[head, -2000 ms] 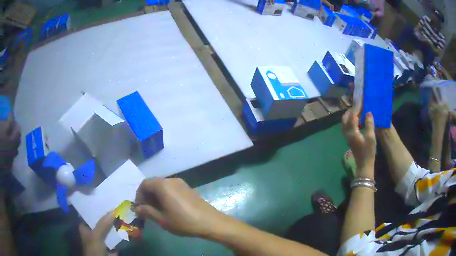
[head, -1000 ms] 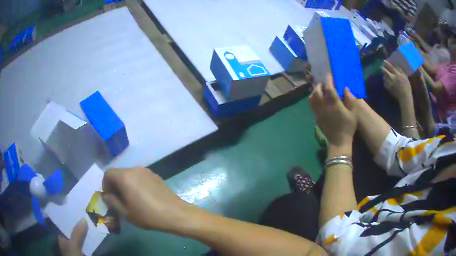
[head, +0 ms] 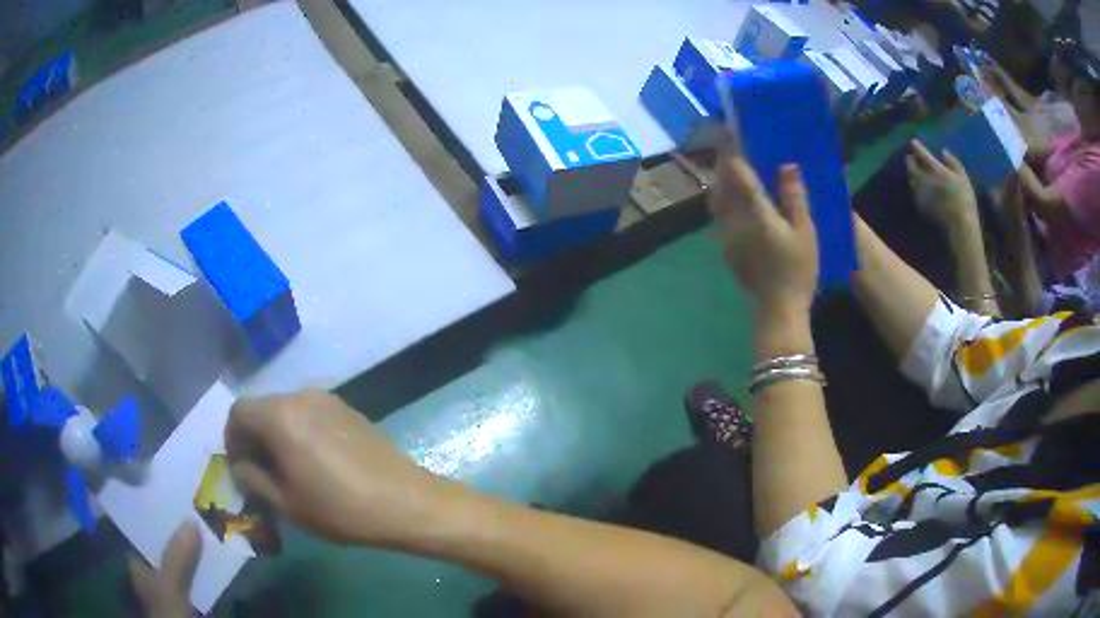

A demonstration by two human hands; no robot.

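A white inner box (head: 169, 483) is tilted at the lower left. A yellow-brown patch (head: 221, 493) shows on its right part. My left hand (head: 173, 572) holds the box's lower edge and is partly cut off by the picture's bottom. My right hand (head: 290, 465) is bent at the patch's right side, fingertips together; what they pinch, if anything, is hidden. Blue fan blades (head: 117, 427) with a white hub cap (head: 80, 439) stick out left of the box. An open carton (head: 145, 316) with raised white flaps stands behind it.
A blue carton (head: 241, 280) stands on the near white-topped table (head: 302, 157). Stacked cartons (head: 567, 151) stand at the far table's corner. At the right a person's hand (head: 772, 242) holds a blue carton (head: 790, 145). Green floor (head: 579, 362) lies between.
The view has shifted, so the tables and box lie further left than at first. My hands stay at the patch. The neighbour's carton has been turned and now shows mostly its blue side.
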